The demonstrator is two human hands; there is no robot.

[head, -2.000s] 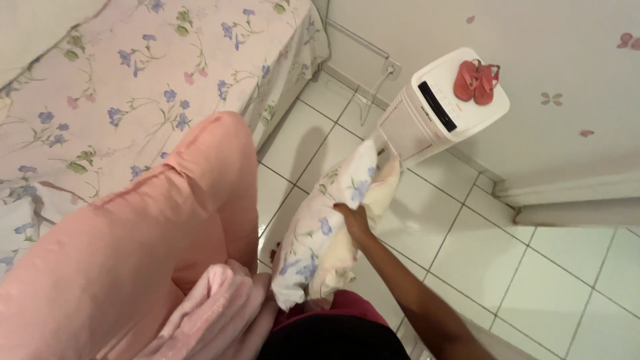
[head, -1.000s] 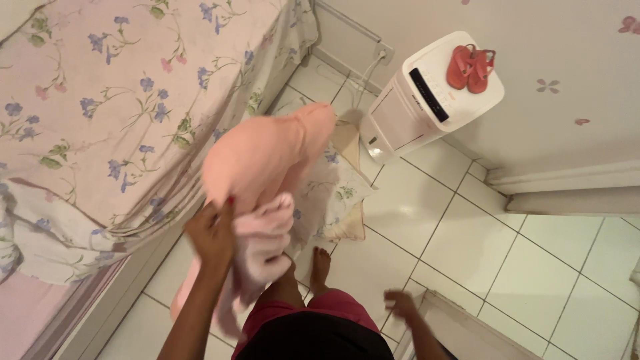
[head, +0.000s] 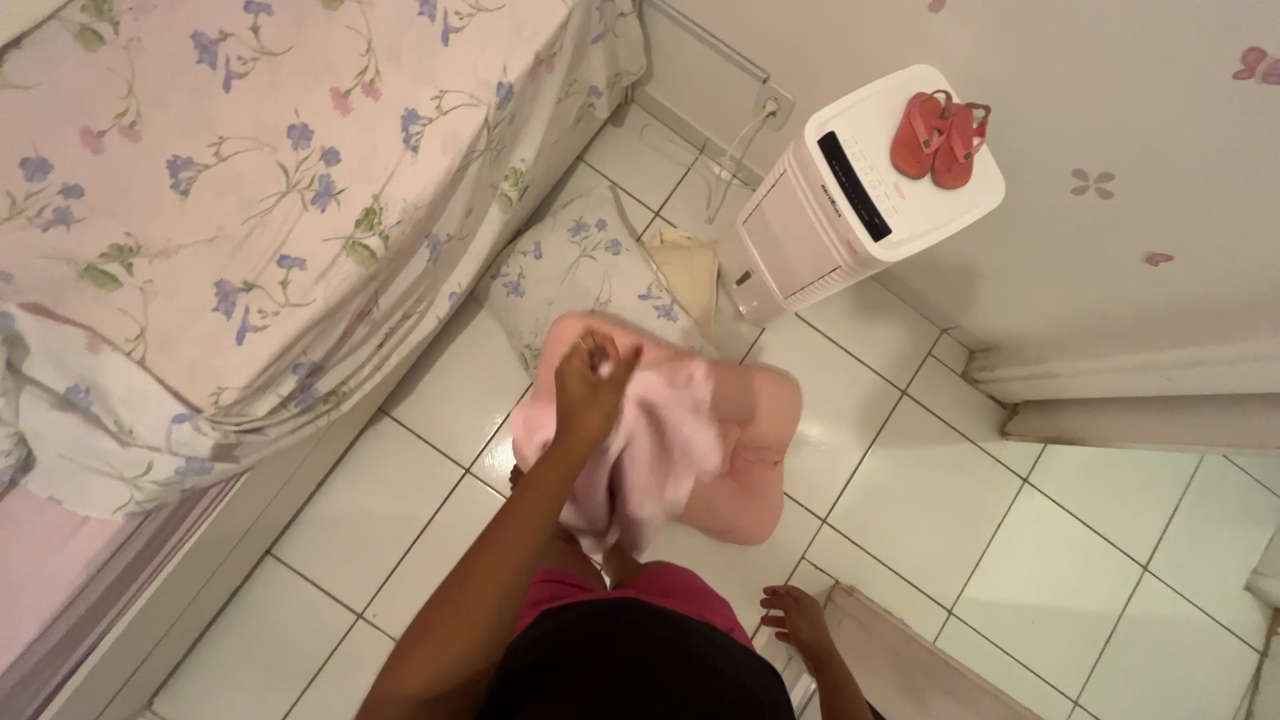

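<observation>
My left hand [head: 592, 385], its fingers curled, is over a salmon-pink padded cushion [head: 755, 480] and a pale pink cloth [head: 665, 430] lying against it; whether the fingers grip either one cannot be made out. Beyond the cushion a white pillow with blue flowers [head: 585, 255] lies on the tiled floor, partly covered by it. A cream-coloured fabric piece [head: 690, 275] shows at the pillow's right edge. Low in the view, right of my body, my right hand [head: 795, 615] has its fingers apart and holds nothing.
A bed with a flowered sheet [head: 300, 180] fills the left side. Against the wall stands a white portable appliance [head: 800, 225] with red child's sandals [head: 938, 140] on top, near a plugged cord [head: 745, 150]. A pale panel edge [head: 900, 650] is at the lower right.
The salmon-pink cushion and pale pink cloth have moved right and now overlap the flowered pillow. My right hand held that pillow two seconds ago; it let go before the middle frame.
</observation>
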